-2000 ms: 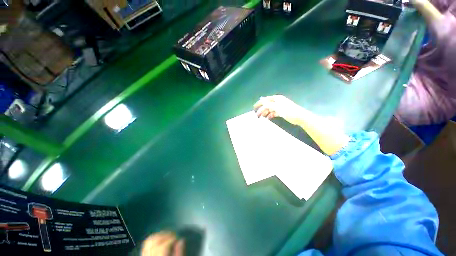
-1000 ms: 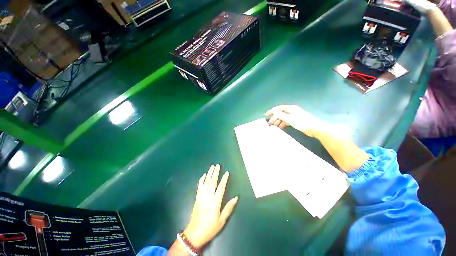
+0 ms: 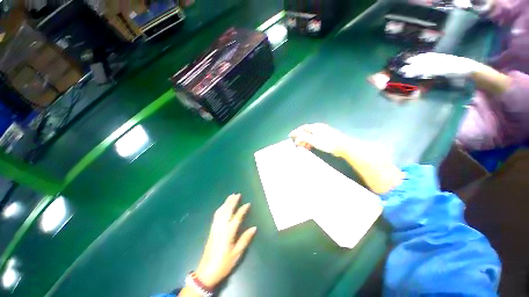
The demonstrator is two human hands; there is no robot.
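Note:
White sticker sheets [image 3: 316, 194], glared out, lie overlapping on the dark green bench. My right hand [image 3: 316, 138] rests at their upper corner with curled fingertips touching the sheet edge; whether a sticker is pinched there cannot be told. My left hand [image 3: 225, 241], with a beaded bracelet at the wrist, is spread palm down over the bench to the left of the sheets and holds nothing. The picture is slightly blurred.
A black retail box [image 3: 225, 72] lies on the green conveyor [image 3: 168, 130]. More black boxes are farther up. At the upper right, another worker's gloved hand [image 3: 435, 65] is over a black and red bundle [image 3: 401, 88]. A cardboard carton [image 3: 461, 174] is at the right edge.
My left hand came into view from the bottom edge and spread over the bench. The printed black box at lower left left the view. The other worker's hand moved onto the bundle.

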